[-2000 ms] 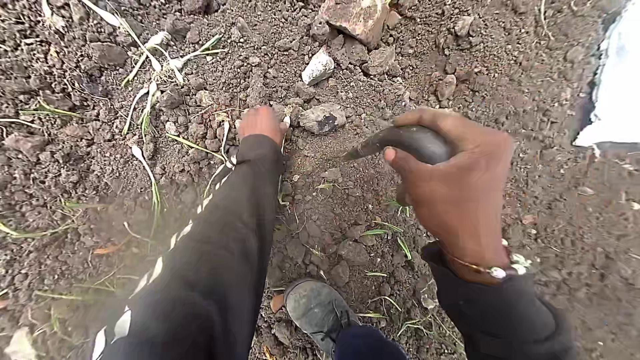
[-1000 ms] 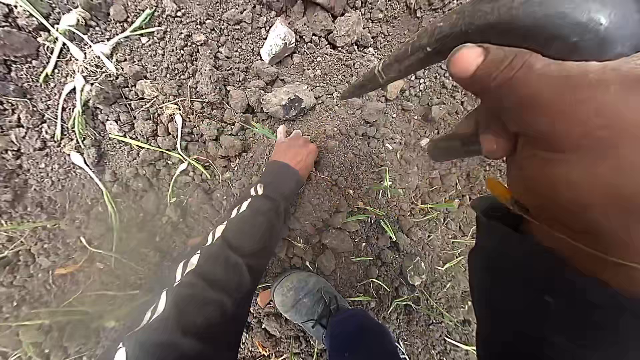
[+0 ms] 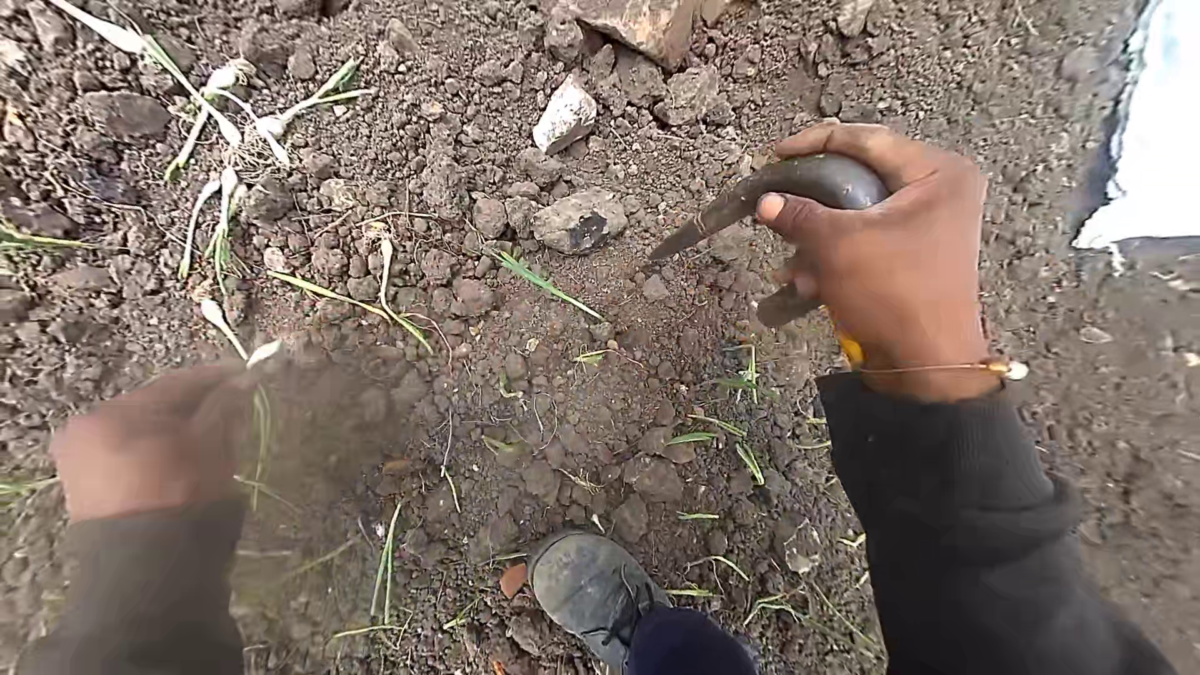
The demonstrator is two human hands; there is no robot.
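My right hand (image 3: 891, 244) grips a dark, curved, pointed tool (image 3: 731, 208), its tip just over the soil right of a grey stone (image 3: 579, 222). At the left my left hand (image 3: 155, 436) is blurred, its fingertips beside a small white bulb (image 3: 263, 353); whether it pinches the bulb I cannot tell. Just above it lies a bulb seedling (image 3: 217, 319). More uprooted seedlings with white bulbs (image 3: 274, 125) lie on the soil at the upper left. A green shoot (image 3: 547, 284) slants in the soil between my hands.
A white stone (image 3: 565, 116) and a large brown rock (image 3: 647, 26) are at the top. My shoe (image 3: 591, 586) stands at the bottom middle, near small green shoots (image 3: 750, 462). A white sheet (image 3: 1153, 141) lies at the upper right.
My left hand has moved from the soil by the grey stone to the far left. My right hand still holds the pointed tool, which was nearer the camera one second ago.
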